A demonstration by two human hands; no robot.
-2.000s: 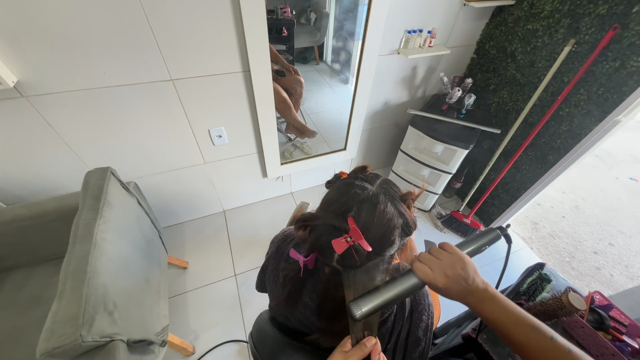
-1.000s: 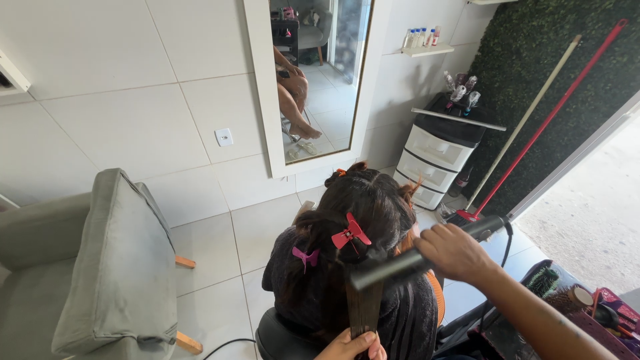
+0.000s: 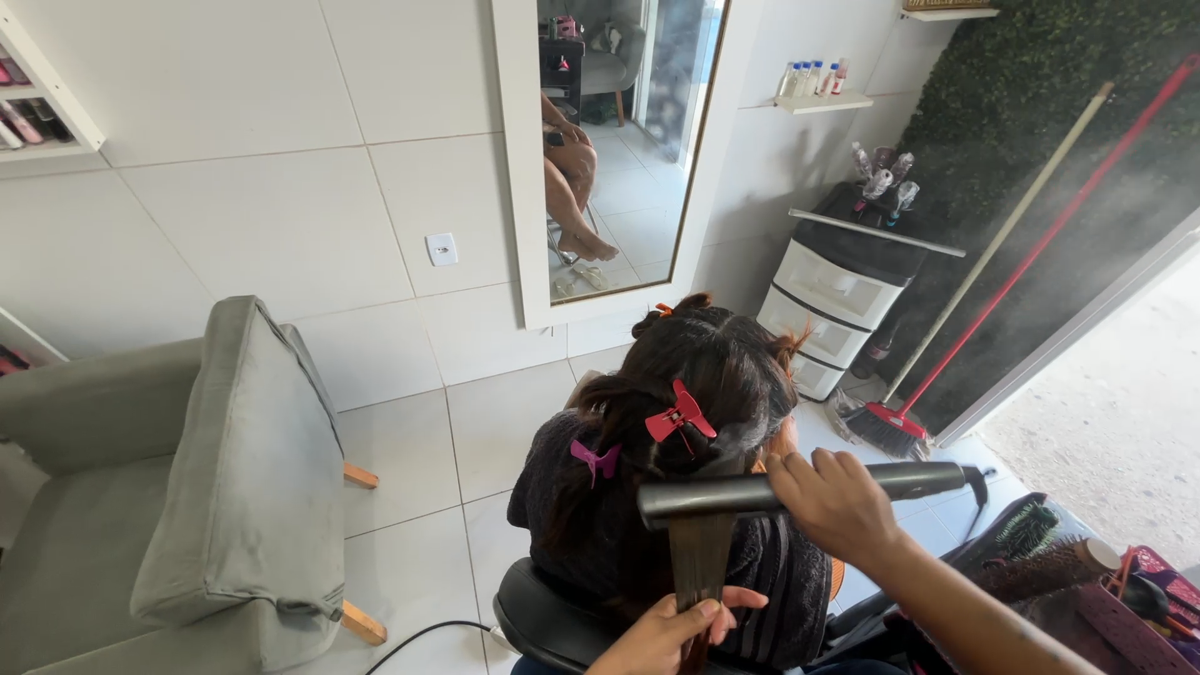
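Note:
A person with dark, sectioned hair [image 3: 717, 361] sits with their back to me, a dark towel [image 3: 783, 591] over the shoulders. My right hand [image 3: 834, 502] grips a dark hair straightener [image 3: 712, 497], held level across a flat strand [image 3: 698, 553] near the back of the head. Below it, my left hand [image 3: 675, 628] pinches the same strand between thumb and fingers. A red hair clip [image 3: 682, 417] holds hair at the back of the head, and a purple clip [image 3: 596, 460] is to its left. A small orange clip [image 3: 664, 308] shows at the top.
At left stands a grey armchair [image 3: 253, 469]. A framed mirror [image 3: 525, 169] hangs ahead, reflecting a person's legs. Right of it are a drawer unit [image 3: 834, 281], a broom [image 3: 891, 427] and a doorway. Brushes, including a round hairbrush [image 3: 1050, 567], lie at lower right. A black cable [image 3: 422, 633] crosses the floor.
The straightener has gone from tilted to nearly level across the strand, still in my right hand. My left hand keeps hold of the strand below. Haze now shows near the doorway.

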